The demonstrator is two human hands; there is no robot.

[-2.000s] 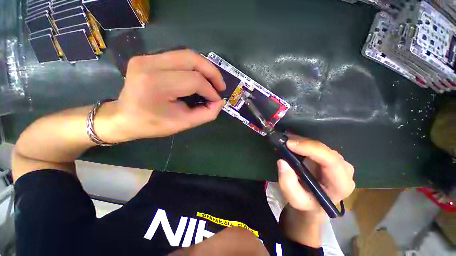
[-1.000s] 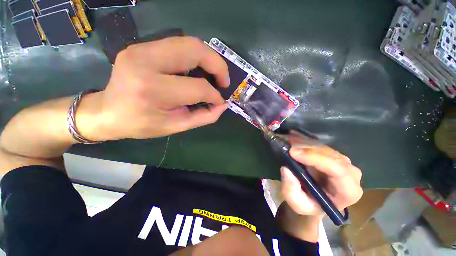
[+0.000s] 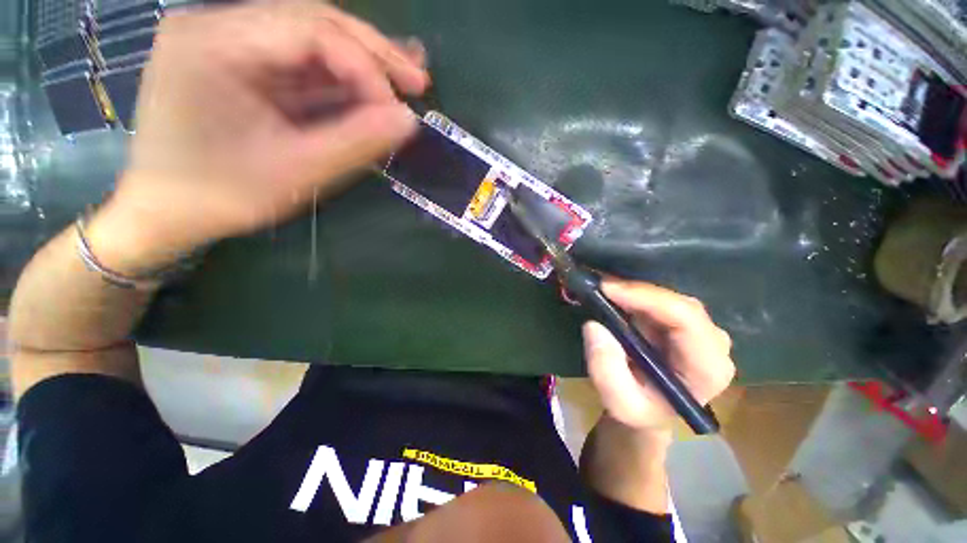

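Observation:
A white-edged circuit board point(image 3: 456, 224) lies flat and slanted on the dark green mat. A dark LCD screen point(image 3: 441, 168) lies on its left part, with an orange flex cable point(image 3: 484, 198) at the screen's end. My right hand point(image 3: 663, 355) holds a black soldering iron point(image 3: 634, 345) like a pen; its metal tip is over the board just right of the flex cable. My left hand point(image 3: 276, 117) is blurred, up and left of the board, its fingertips near the board's upper left corner. I cannot tell whether it holds anything.
Rows of LCD modules point(image 3: 74, 101) stand at the upper left, partly behind my left hand. Stacked boards point(image 3: 811, 106) lie at the upper right. A dull yellow-brown roll point(image 3: 912, 255) is at the right edge. The mat point(image 3: 424, 318) has whitish smears right of the board.
My left hand has moved up and left, away from the flex cable, uncovering the screen and the board's left part. The soldering iron's tip stays over the board near the cable.

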